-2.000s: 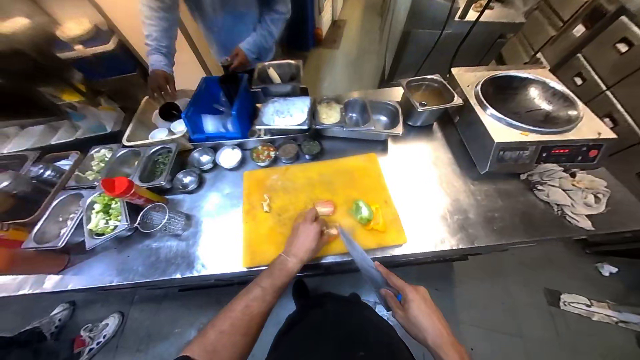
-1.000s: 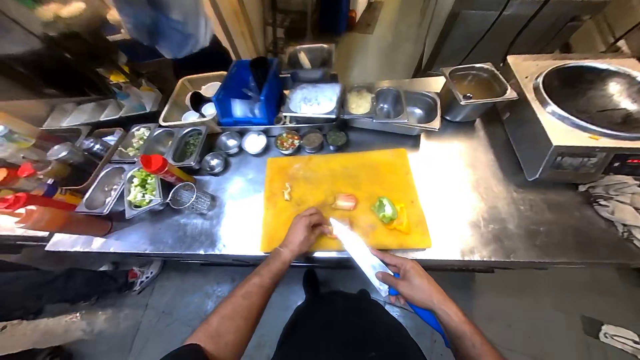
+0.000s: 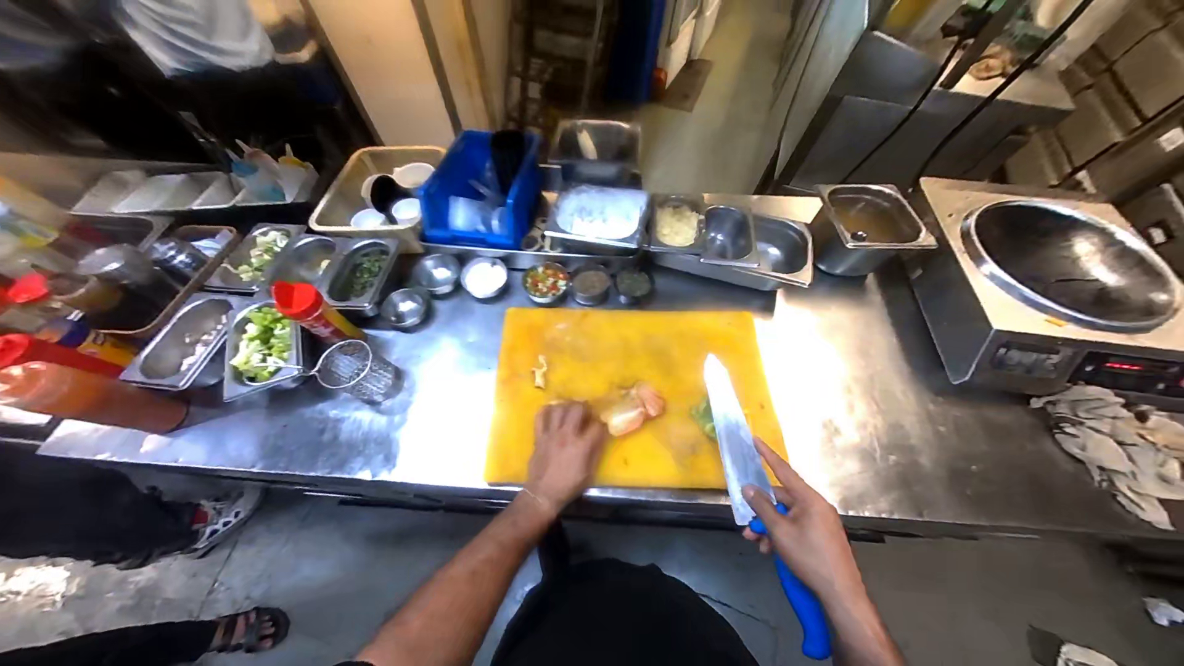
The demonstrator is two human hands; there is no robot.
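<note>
A yellow cutting board lies on the steel counter before me. My right hand grips a chef's knife by its blue handle, the blade pointing away from me above the board's right side. Partly behind the blade is a piece of green pepper. My left hand rests palm down on the near left part of the board; what is under its fingers is hidden. Just right of it sit pieces of pale pink food, blurred. A small pale scrap lies farther left on the board.
Small steel bowls line the board's far side. Steel pans of chopped vegetables, a wire strainer and sauce bottles stand left. A blue bin is behind. An induction wok cooker and crumpled cloth are right.
The knife has swung from pointing left beside my left hand to the board's right side, over the green pepper. The pink food now looks like more than one piece, spread apart.
</note>
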